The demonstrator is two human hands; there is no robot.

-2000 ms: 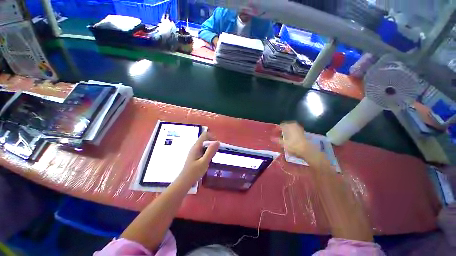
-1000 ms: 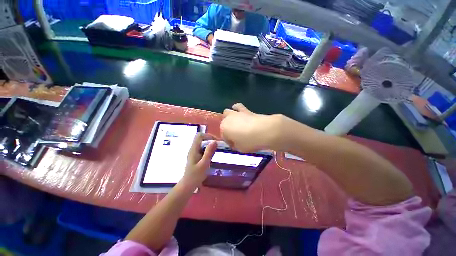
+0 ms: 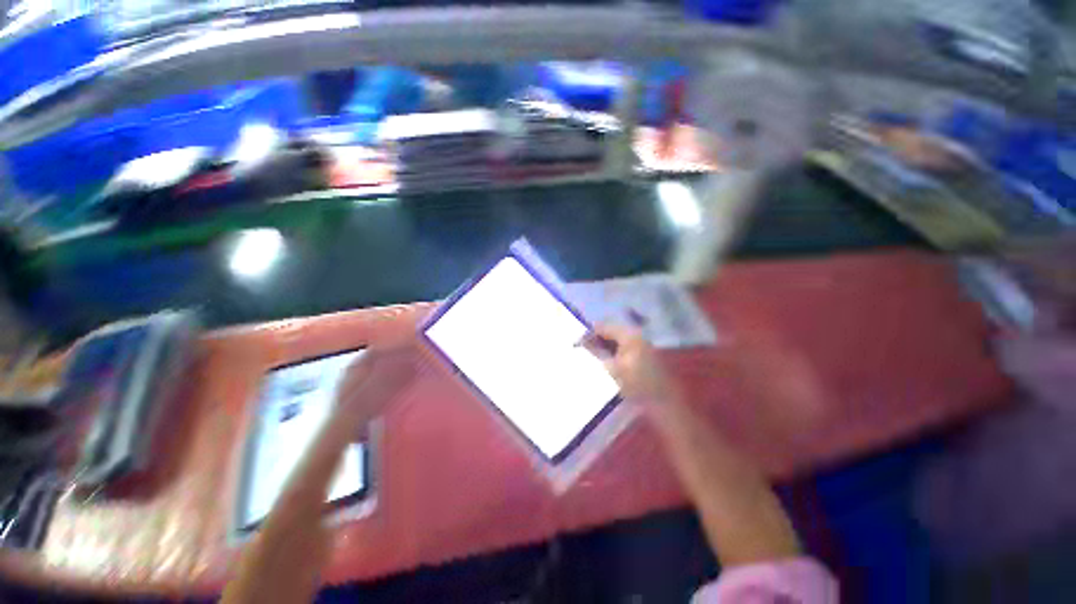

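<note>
A tablet [image 3: 525,360] with a lit white screen and dark border is turned diagonally in front of me, its whitish sleeve showing past its edges. My left hand [image 3: 384,372] is strongly blurred beside the tablet's left corner; its grip cannot be made out. My right hand [image 3: 625,358] is at the tablet's right edge, fingers closed on a small dark item [image 3: 599,345] that overlaps the screen; blur hides what it is. A second lit tablet [image 3: 277,442] lies flat at the left, partly covered by my left forearm.
A printed sheet [image 3: 661,313] lies behind the tablet on the red bench [image 3: 814,354]. Stacked tablets [image 3: 136,401] are at far left. A white fan [image 3: 749,118] stands at the back right. The dark green belt [image 3: 389,254] runs behind, with blurred stacks and a blue sleeve beyond.
The view has swung right and blurred. The tablet, earlier tilted with a coloured screen, now shows white and is turned diagonally. My right hand has moved from its top edge to its right edge.
</note>
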